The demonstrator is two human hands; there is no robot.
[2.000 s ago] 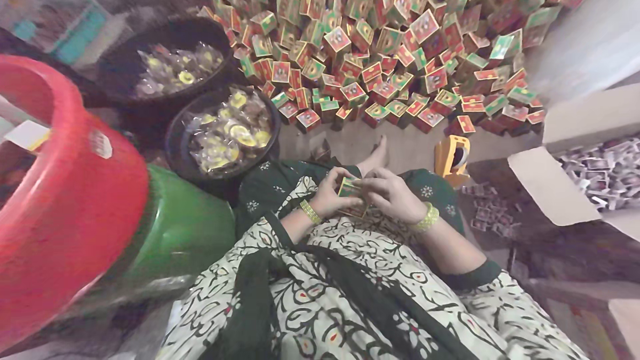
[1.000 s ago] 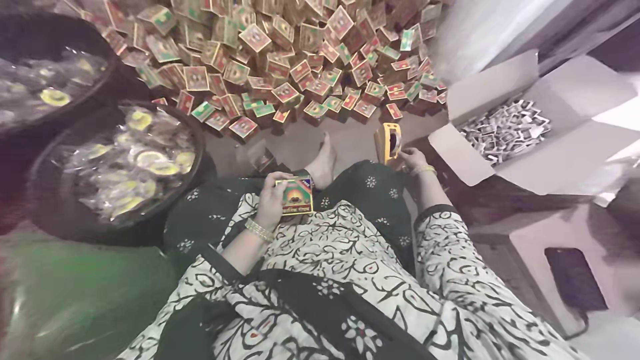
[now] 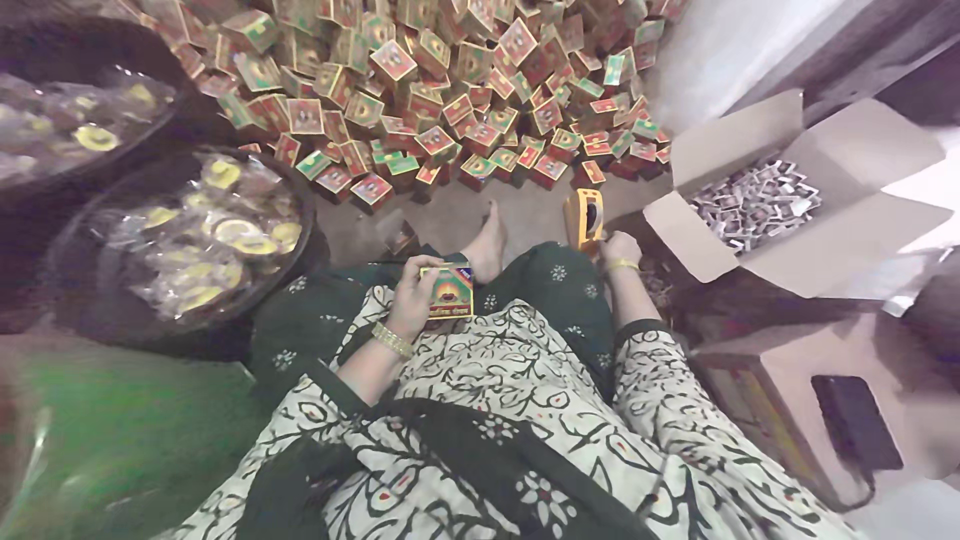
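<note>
My left hand (image 3: 412,296) grips a small printed cardboard box (image 3: 452,292) by its left side, above my lap. The box is green, red and yellow, and its printed face points up at me. My right hand (image 3: 621,251) is at the near right side of a yellow tape dispenser (image 3: 585,217) that stands on the floor beyond my right knee. The fingertips are at the dispenser's lower edge; whether they are closed on tape or on anything else cannot be seen.
A large pile of similar boxes (image 3: 435,140) spreads ahead. Two black tubs, one nearer (image 3: 64,255), hold clear plastic packets (image 3: 199,259) with yellow parts. A green surface (image 3: 135,442) lies at the left. An open carton (image 3: 825,262) of small pieces (image 3: 757,206) and a phone (image 3: 856,421) are at the right.
Two seconds ago both hands were together over my lap. My right hand has gone right to the tape dispenser, while my left hand holds the box. The view has swung to the right.
</note>
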